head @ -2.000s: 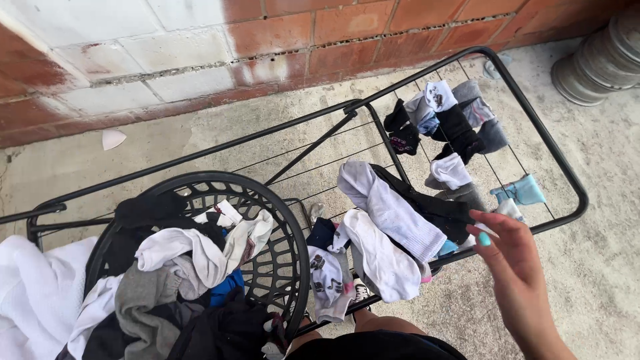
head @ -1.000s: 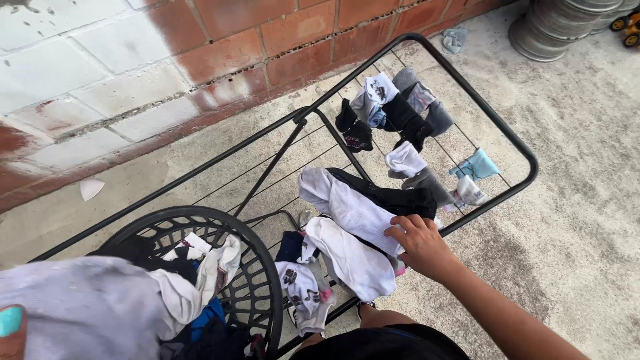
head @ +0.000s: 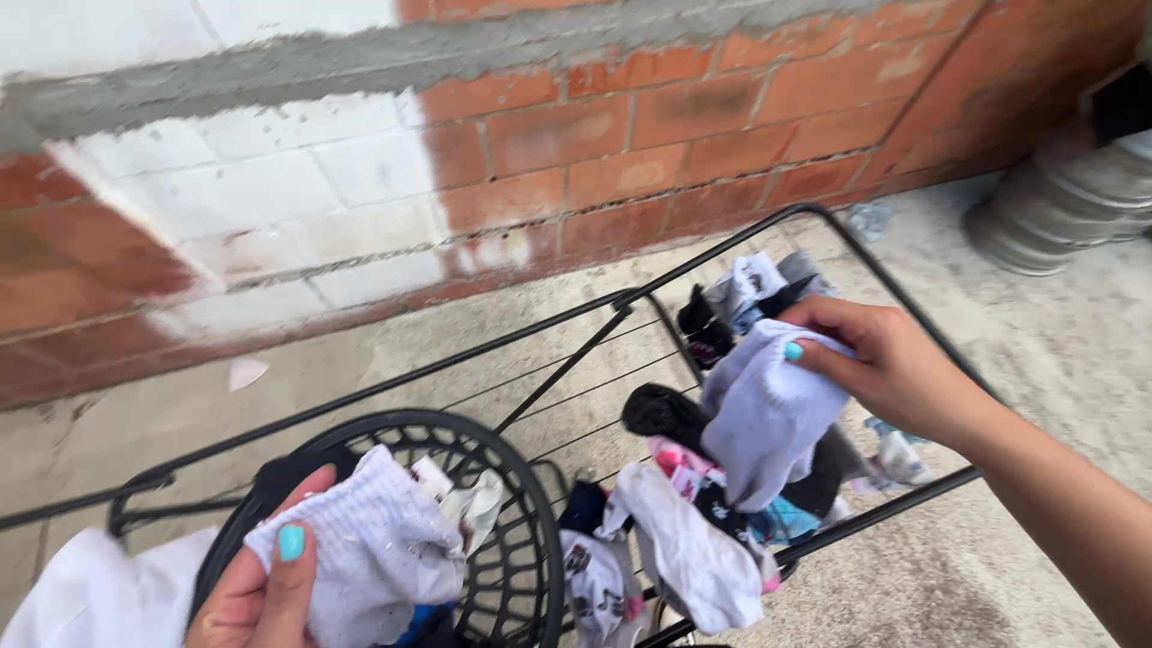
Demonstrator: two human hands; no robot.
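Over the black plastic laundry basket (head: 540,540), my left hand (head: 270,576) grips a pale lavender ribbed sock (head: 378,540) by its cuff. My right hand (head: 855,360) holds up a similar pale lavender sock (head: 774,414) above the black metal drying rack (head: 504,355). Below it, a white sock (head: 688,549), a black sock (head: 664,412) and a printed white sock (head: 589,585) lie over the rack wires. More small socks (head: 751,279) hang at the rack's far end. A blue item and a light cloth show in the basket, partly hidden by my left hand.
A brick wall (head: 558,126) with white paint patches runs behind the rack. Ribbed metal cylinders (head: 1053,207) stand at the upper right. White fabric (head: 108,585) is at the lower left. A pale fragment (head: 246,372) lies on the concrete floor.
My right hand has lifted the lavender sock off the rack, where it lay beside the white sock. My left hand, at the left edge before, is now over the basket. The view has shifted.
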